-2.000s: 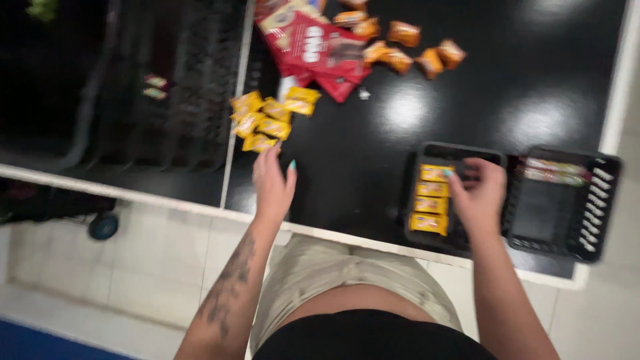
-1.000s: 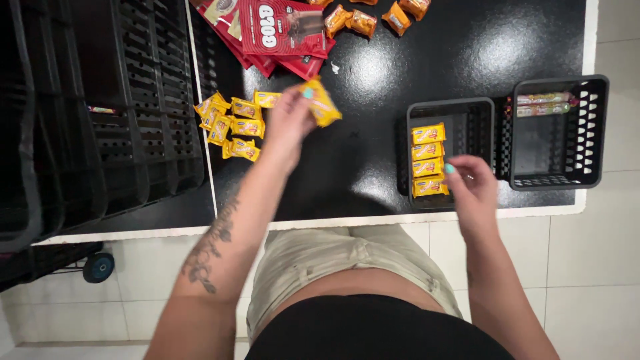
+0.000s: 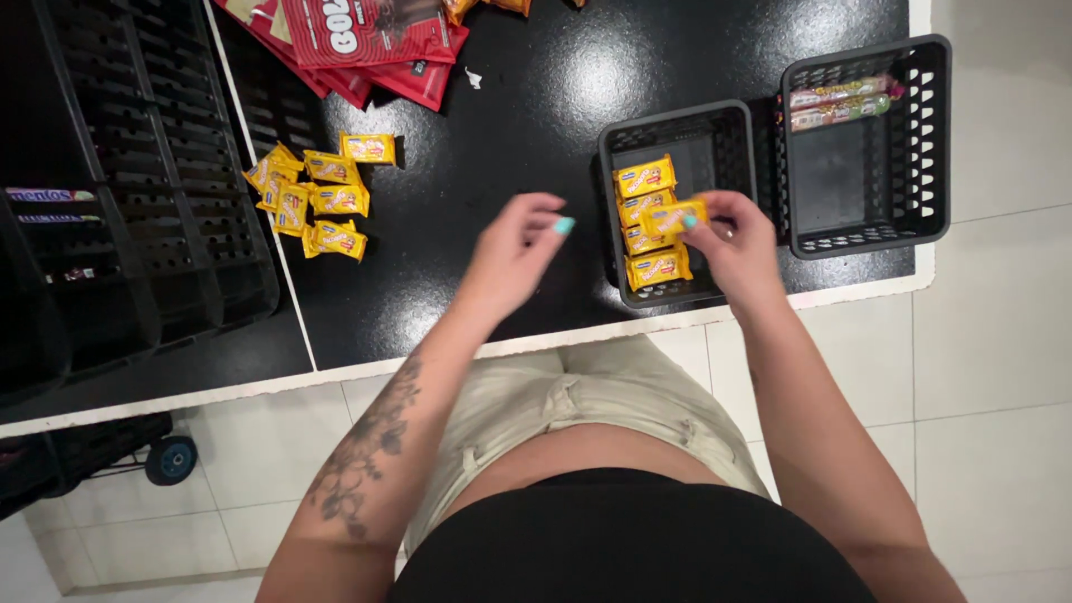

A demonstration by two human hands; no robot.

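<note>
My right hand (image 3: 737, 243) pinches a yellow wrapped sweet (image 3: 675, 218) between thumb and fingers, over a column of several like yellow sweets (image 3: 658, 270) in a dark grey plastic basket (image 3: 678, 115). Left of that basket, above the black tabletop, my left hand (image 3: 521, 247) is empty with thumb and fingers apart. A loose group of several yellow wrapped sweets (image 3: 338, 199) lies farther left, near the white seam of the table.
A second dark basket (image 3: 940, 151) holds two wrapped candy rolls (image 3: 840, 102). Red printed pouches (image 3: 368, 38) and orange-wrapped sweets (image 3: 507, 4) lie at the far side. A large black crate (image 3: 180, 167) stands at left. The table's white edge (image 3: 536, 335) runs before me.
My left hand, which held a yellow sweet near the loose group, has moved right and is empty. My right hand, empty before, now has a yellow sweet.
</note>
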